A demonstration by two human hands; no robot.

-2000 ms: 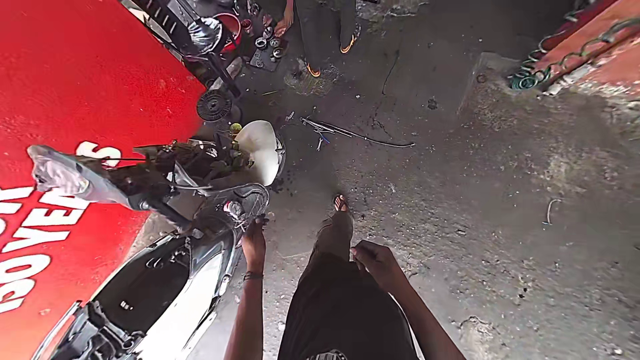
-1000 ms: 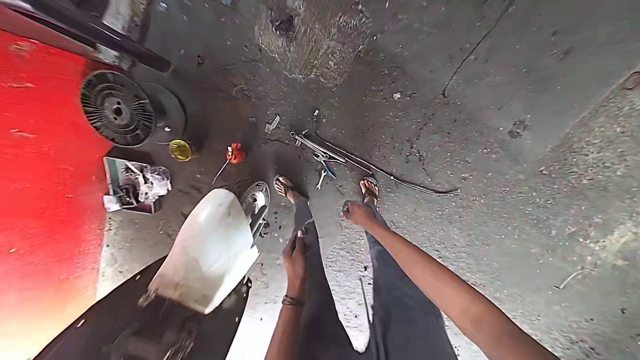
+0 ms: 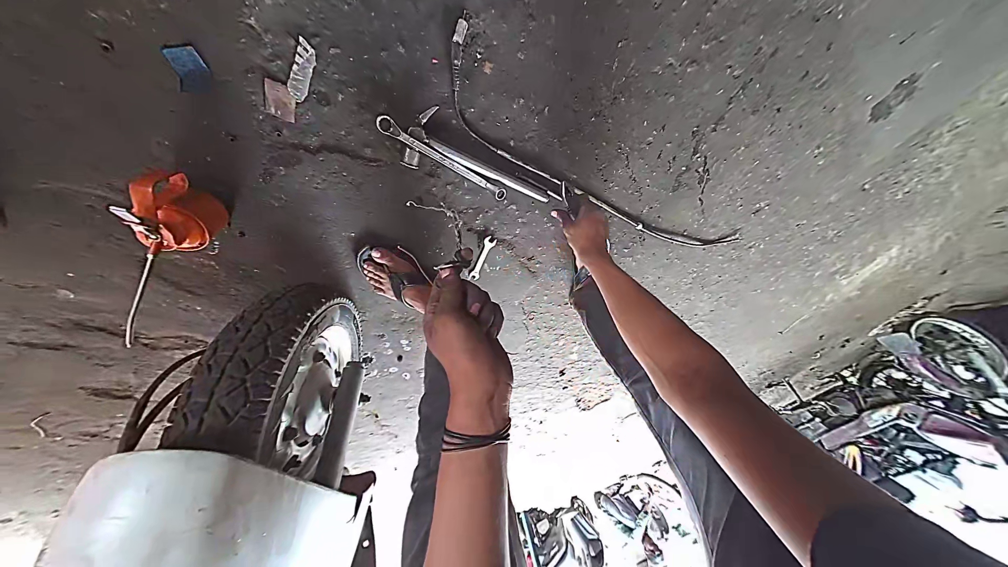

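My left hand (image 3: 466, 319) pinches a small dark part (image 3: 450, 261) between thumb and fingers, above my sandalled foot; a thin wire extends beyond it. An open-end wrench (image 3: 482, 258) lies just right of the fingertips. Reaching down on the right, my right hand (image 3: 584, 230) has its fingers at a black cable (image 3: 673, 235) and the end of a metal tool; whether they grip is unclear. A double-ended ring wrench (image 3: 441, 159) lies alongside a longer metal tool (image 3: 500, 175), with a socket-like metal piece (image 3: 411, 156) near their upper left ends.
A motorcycle's front tyre (image 3: 236, 366) and pale fender (image 3: 201, 512) stand at lower left. An orange container (image 3: 185, 220) with a thin tube sits at left. A blue piece (image 3: 187, 68) and clear packaging (image 3: 302, 71) lie farther up. Parked motorcycles (image 3: 906, 417) are at lower right.
The view has shifted strongly to the floor tools and front wheel. My right hand, apart from the tools one second ago, is now at the cable and metal tool.
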